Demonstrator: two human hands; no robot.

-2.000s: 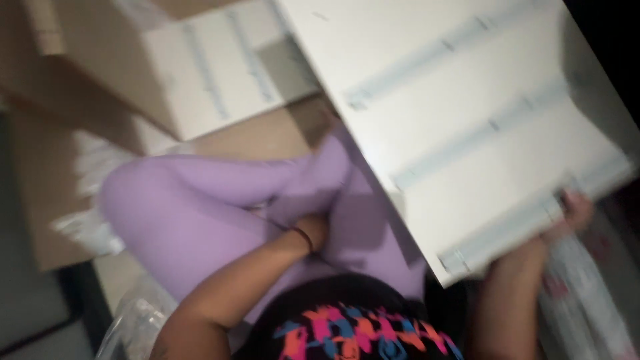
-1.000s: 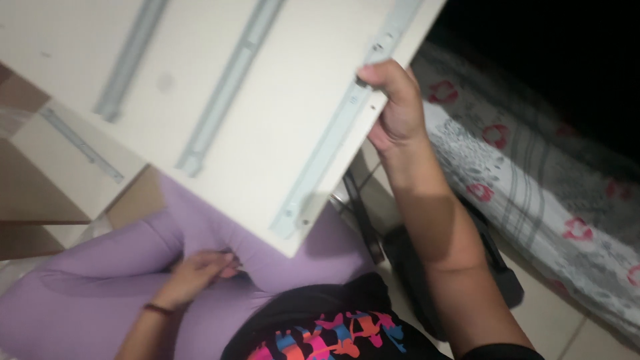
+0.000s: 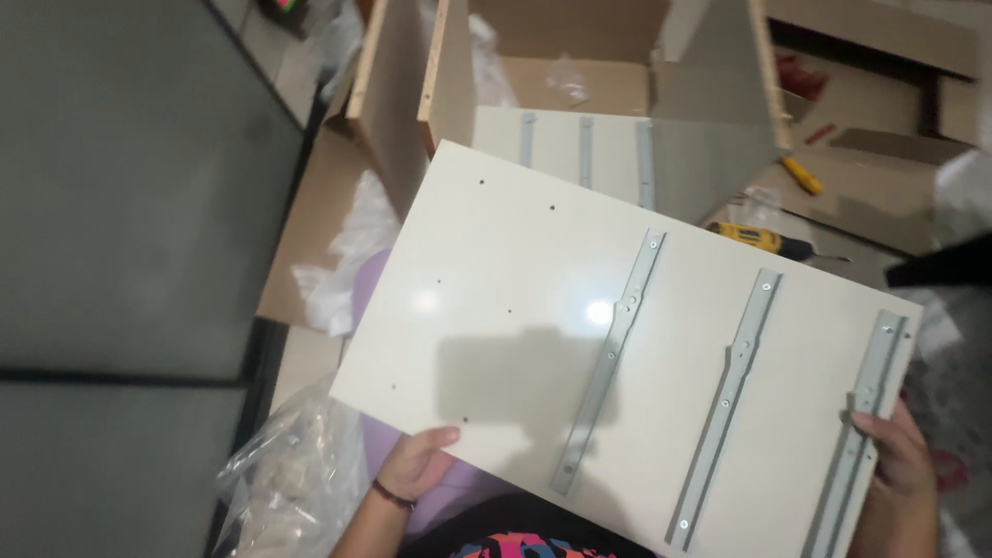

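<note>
A white furniture panel (image 3: 496, 349) lies tilted across my lap, its drilled face up. Three grey metal drawer runners (image 3: 726, 403) are screwed to its right part; several small holes show on the left part. My left hand (image 3: 418, 463) grips the panel's lower left edge, thumb on top. My right hand (image 3: 899, 442) holds the right edge, with the thumb against the outermost runner (image 3: 866, 395). The fingers of both hands are partly hidden under the panel.
Beyond stand upright panels (image 3: 447, 77) and another panel with runners (image 3: 554, 147), among cardboard (image 3: 581, 27). A yellow-and-black screwdriver (image 3: 756, 236) and a yellow-handled tool (image 3: 802, 176) lie at right. Clear plastic wrap (image 3: 298, 465) is at lower left, beside a grey glossy surface (image 3: 116, 194).
My left hand has gone from my lap to the panel's edge. The panel has turned and come lower, with my right hand still on its runner side. The view has shifted.
</note>
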